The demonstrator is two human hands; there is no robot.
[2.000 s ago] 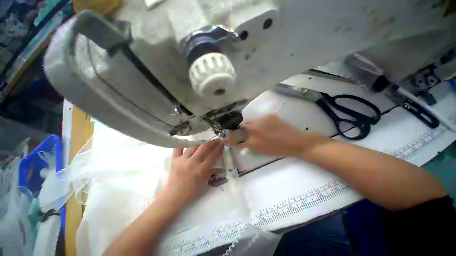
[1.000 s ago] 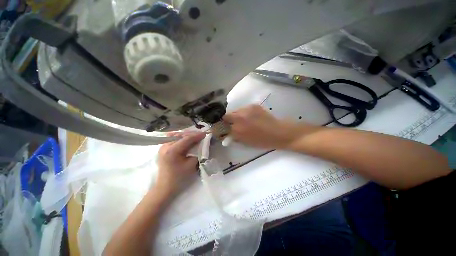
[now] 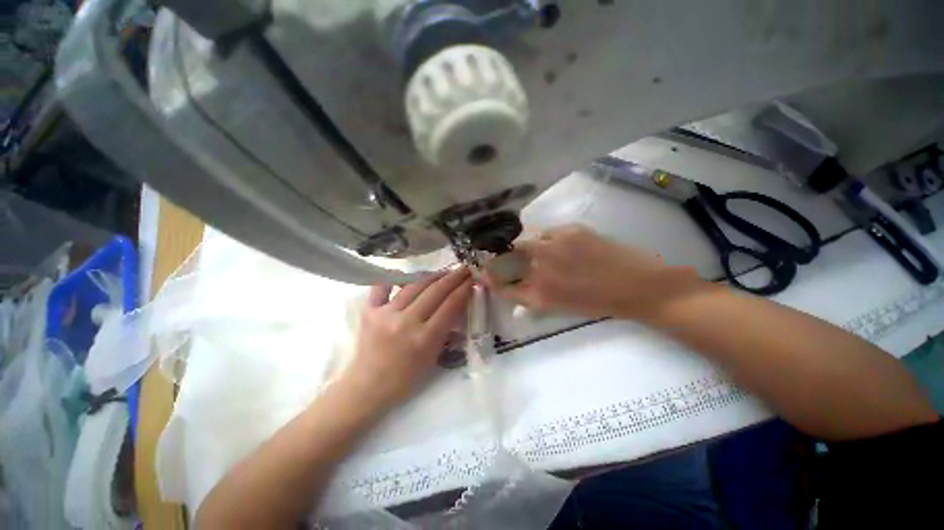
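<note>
Sheer white fabric [image 3: 259, 362] lies on the white table left of the needle area and under my left forearm. A narrow whitish strip [image 3: 479, 329] runs from the presser foot [image 3: 468, 255] toward me and widens into sheer fabric at the front edge. My left hand [image 3: 414, 319] lies flat on the fabric, fingertips at the foot. My right hand [image 3: 564, 271] is curled just right of the foot, beside a tan block [image 3: 507, 269]. A small white rounded end [image 3: 520, 311] shows under my right hand, apparently of a tool held there. The needle tip is hidden.
The sewing machine head [image 3: 621, 72] with its white ribbed knob [image 3: 468, 104] fills the top. Black-handled shears [image 3: 761, 243] and a slim black tool [image 3: 904, 248] lie right. A printed ruler strip [image 3: 621, 409] runs along the front edge. A blue basket [image 3: 126, 280] stands left.
Compared with one second ago, my left fingers are flatter and more extended beside the foot. The strip hangs straighter toward me. The camera view has also shifted.
</note>
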